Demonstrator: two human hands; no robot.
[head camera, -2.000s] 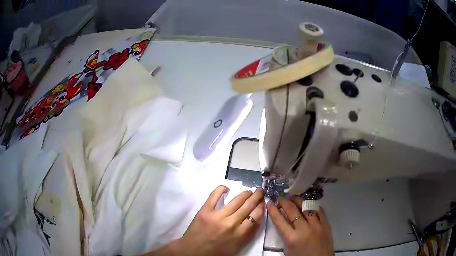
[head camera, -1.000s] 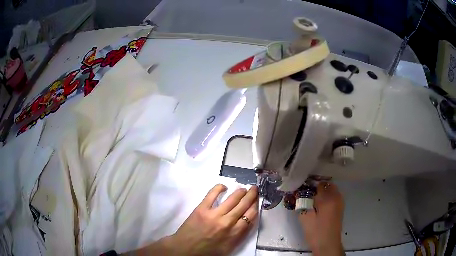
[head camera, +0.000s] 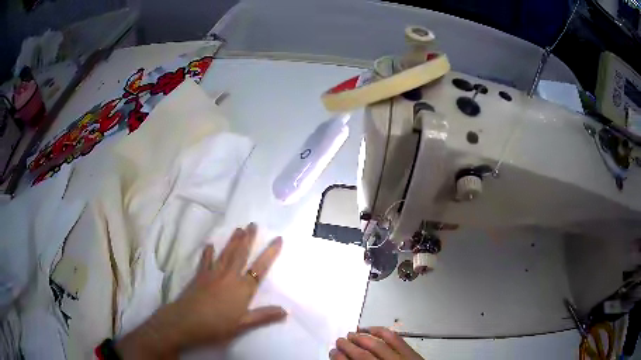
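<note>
White fabric (head camera: 309, 288) lies flat and brightly lit left of and in front of the needle area, its right edge running down from the presser foot (head camera: 376, 235). My left hand (head camera: 218, 292) lies spread, palm down, on the fabric, with a ring on one finger. My right hand (head camera: 376, 346) is at the bottom edge, partly cut off, fingers slightly curled near the fabric's lower right edge; whether it grips the fabric is unclear. The sewing machine head (head camera: 485, 169) stands at right.
Bunched cream-white fabric (head camera: 140, 197) covers the left. Red floral decoration (head camera: 105, 123) lies upper left. A slim lamp-like oval (head camera: 313, 162) is left of the head. A tape roll (head camera: 393, 86) rests atop it. Yellow-orange scissor handles (head camera: 599, 341) are lower right. A translucent bin (head camera: 295, 35) stands behind.
My left hand has moved left, away from the needle, and spread out. My right hand has moved from beside the presser foot down to the front edge. The view has shifted slightly.
</note>
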